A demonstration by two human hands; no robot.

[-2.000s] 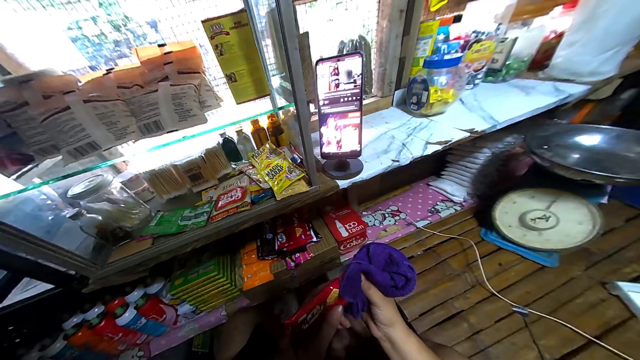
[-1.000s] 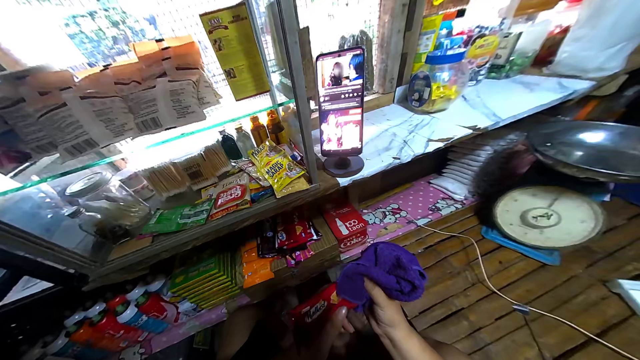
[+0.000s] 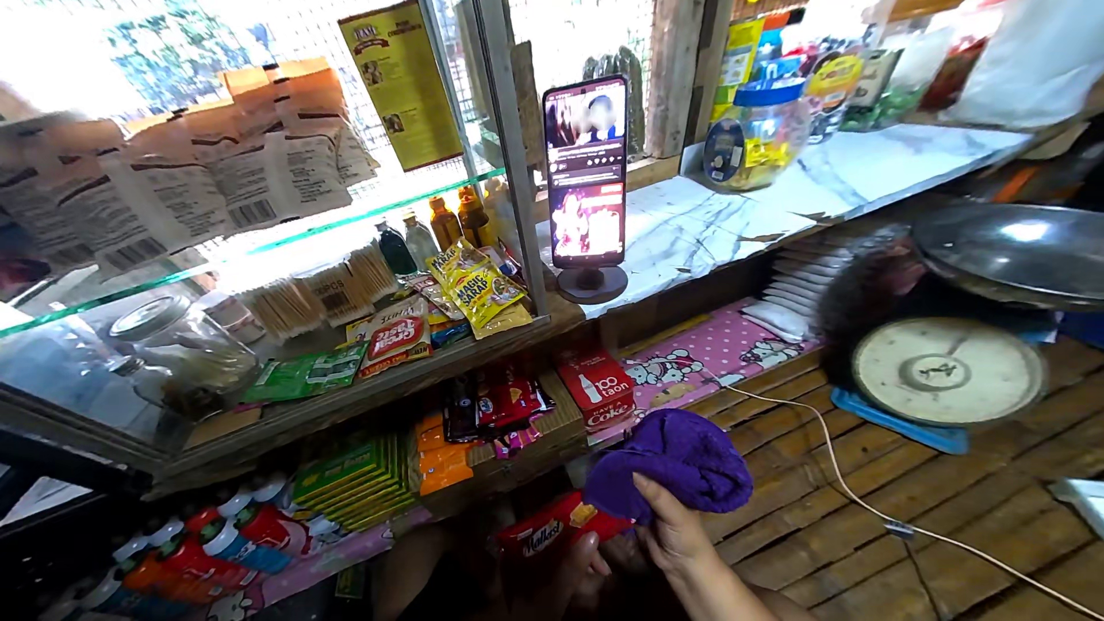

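Observation:
Low in the view, my left hand (image 3: 580, 565) grips a red biscuit packet (image 3: 552, 533) from below. My right hand (image 3: 677, 535) holds a bunched purple cloth (image 3: 677, 466), the thumb lying over it, and the cloth touches the packet's right end. Just beyond the cloth sits a red Coke box (image 3: 595, 385). Dark and red snack packs (image 3: 496, 404) lie on the wooden ledge left of that box, next to orange sachets (image 3: 442, 453). A phone (image 3: 586, 172) with a lit screen stands upright on a round stand (image 3: 592, 283) above them.
A glass display case (image 3: 526, 216) holding seasoning sachets (image 3: 479, 289) and a glass jar (image 3: 185, 345) is at left. Several bottles (image 3: 246, 539) stand below. A marble-patterned counter (image 3: 716, 228) bears plastic jars (image 3: 755, 138). At right are a dial scale (image 3: 949, 371), a metal pan (image 3: 1018, 250) and a white cord (image 3: 832, 444).
The purple cloth has shifted a little to the right along the packet since the earliest frame, and more of the packet's front shows. Both hands keep their hold.

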